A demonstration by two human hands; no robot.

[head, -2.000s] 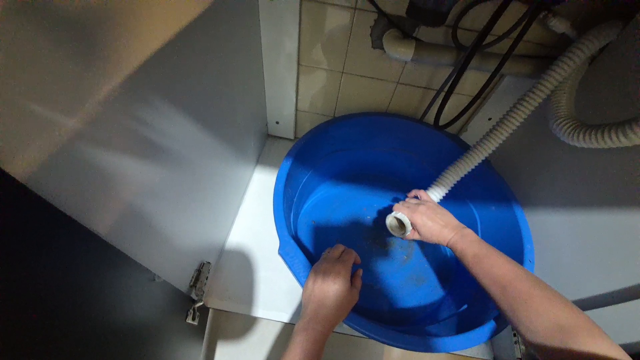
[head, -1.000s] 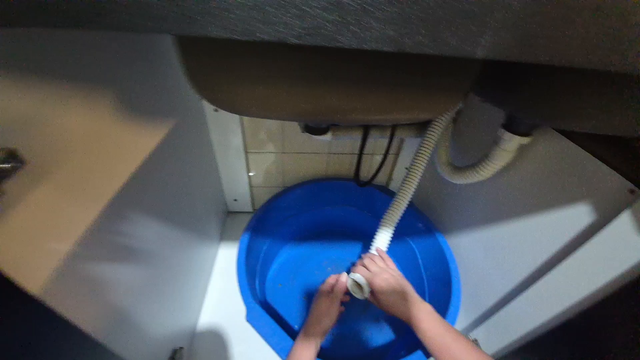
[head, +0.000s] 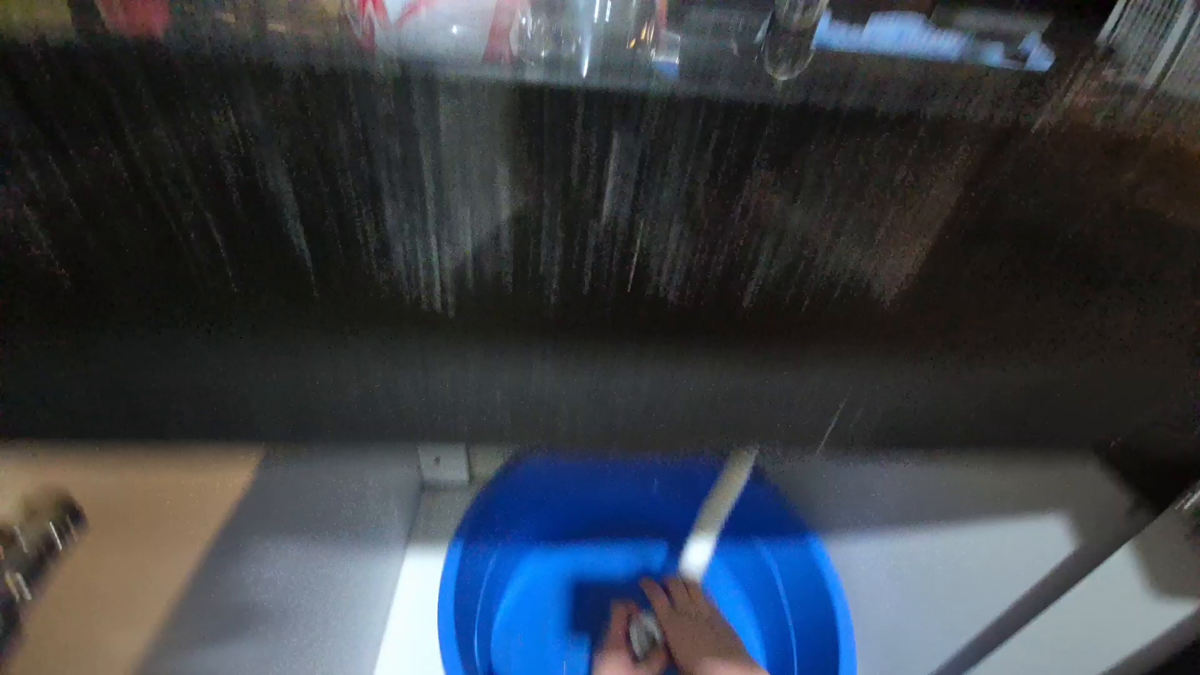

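Blurred by motion, a blue plastic basin (head: pixel 834 600) sits in the cabinet at the lower middle. A pale corrugated drain hose (head: pixel 720 506) slants down into it from the right. Around the hose near its end, my right hand (head: pixel 698 626) is closed. My left hand (head: pixel 626 642) touches the pale round end fitting (head: pixel 644 635) from the left, close against the right hand. The lower parts of both hands are cut off by the frame's bottom edge.
A dark countertop (head: pixel 562 216) spans the view above the basin. On it stand clear glass items (head: pixel 792 37) and a red and white package (head: pixel 431 28). A cabinet hinge (head: pixel 42 534) shows at lower left, beside the grey side panel (head: pixel 300 562).
The view has tilted up strongly, bringing the countertop into sight. My left hand has moved from the basin's near side to the hose end. My right hand still holds the hose.
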